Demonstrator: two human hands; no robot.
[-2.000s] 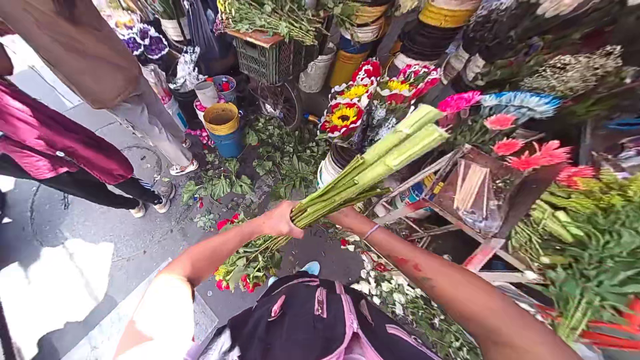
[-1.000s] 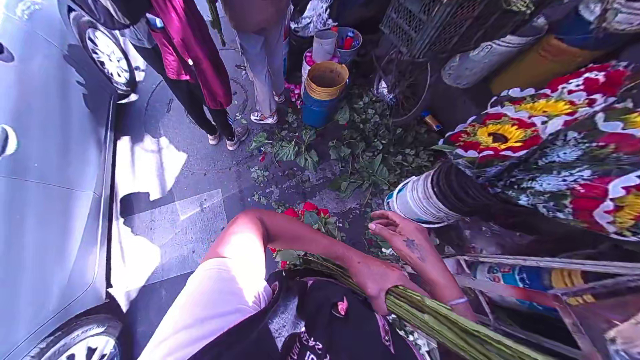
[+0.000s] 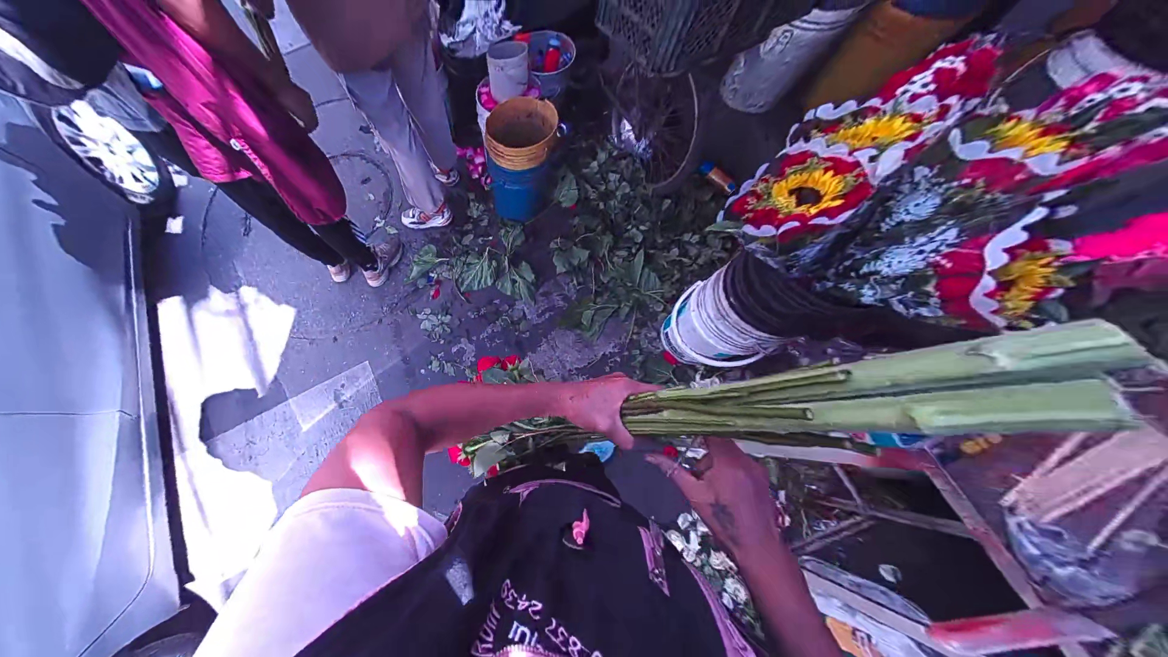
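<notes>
My left hand (image 3: 602,408) is closed around a bundle of thick green flower stems (image 3: 776,401), held level across my front. The cut stem ends point right. Red roses (image 3: 497,365) and leaves stick out on the left, low beside my forearm. Just below the bundle is my right hand (image 3: 721,479), its fingers apart and partly hidden under the stems; whether it touches them I cannot tell. I wear a black apron (image 3: 547,566) with pink trim.
Sunflower bouquets (image 3: 808,192) stand in a white bucket (image 3: 721,315) at right. A blue bucket (image 3: 518,187), leaf litter (image 3: 620,265) and two people are ahead. A car (image 3: 64,383) is at left, a wooden frame (image 3: 985,529) at lower right.
The bundle has swung up from pointing to the lower right to lying level. My right hand, above the stems one second ago, is now below them.
</notes>
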